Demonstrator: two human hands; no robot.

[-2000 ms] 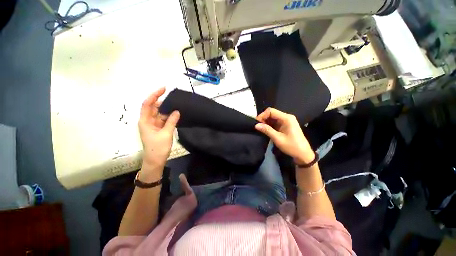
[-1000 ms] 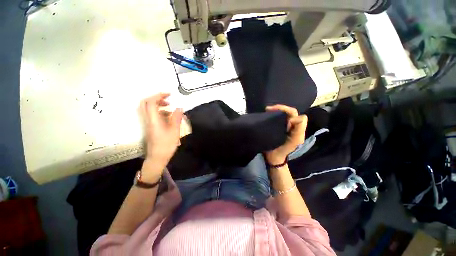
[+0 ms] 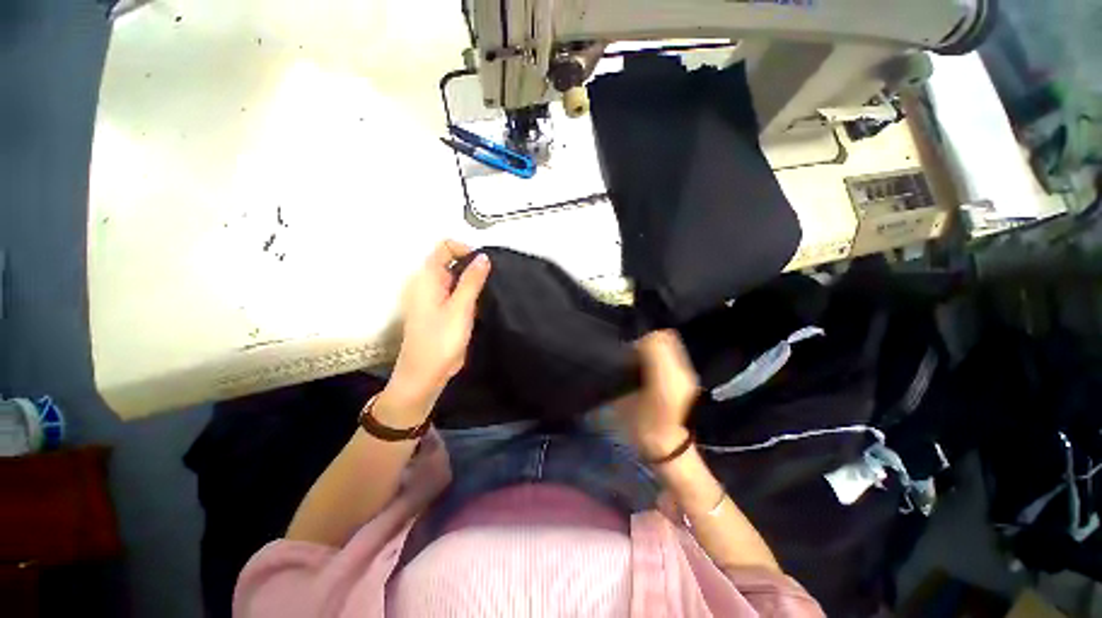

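Note:
A bunched black cloth (image 3: 544, 332) hangs over the table's front edge above my lap. My left hand (image 3: 444, 308) pinches its upper left corner between thumb and fingers. My right hand (image 3: 662, 384) is blurred at the cloth's right side, with its fingers closed on the edge. Blue thread snips (image 3: 492, 152) lie on the needle plate beside the presser foot (image 3: 527, 130). A flat pile of black cut pieces (image 3: 695, 181) lies right of the needle, under the machine arm, and hangs slightly over the front edge.
The cream sewing machine arm (image 3: 677, 22) spans the top. A control panel (image 3: 895, 200) is at the right of the table. A printed ruler strip (image 3: 290, 366) runs along the front edge. A heap of black cloth with white strips (image 3: 798, 447) is right of my lap. A red-brown cabinet (image 3: 61, 513) stands lower left.
My left hand, open in the previous frame, has closed on the cloth's upper left corner. My right hand has moved down, and the cloth now hangs lower and more bunched.

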